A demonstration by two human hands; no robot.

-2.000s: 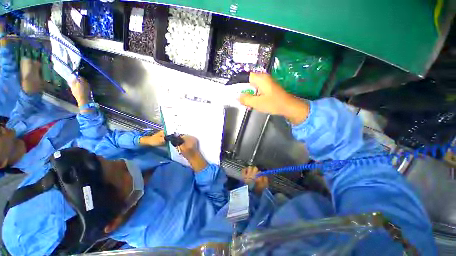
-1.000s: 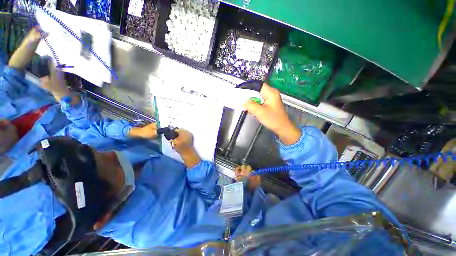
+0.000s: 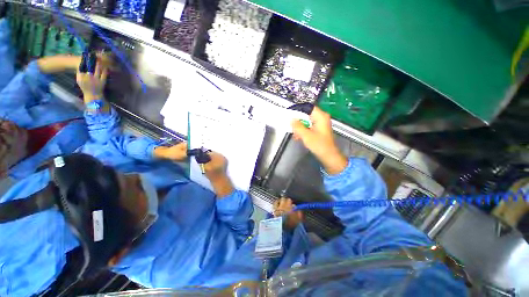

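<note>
My right hand [image 3: 316, 136] reaches up from the lower right, its fingers closed around a small object with a dark top [image 3: 301, 108] and a green-and-white part, at the shelf edge. The exact object is unclear. My left hand [image 3: 284, 209] is small and partly hidden low in the middle, beside a blue coiled cord [image 3: 359, 204]; its grip cannot be made out. White paper sheets [image 3: 226, 142] lie left of my right hand, over the metal line.
A coworker in a cap [image 3: 87, 203] holds a small black object [image 3: 200, 155] over the sheets. Another coworker's hand [image 3: 91, 81] is at far left. Bins of white parts [image 3: 238, 37], mixed components [image 3: 278, 75] and green-bagged parts [image 3: 359, 96] line the shelf. A badge [image 3: 269, 236] hangs below.
The far-left coworker's raised sheet is gone from the hands, which now hold a dark object. More paper shows beside the sheets. My right hand has shifted slightly down, still gripping the small object.
</note>
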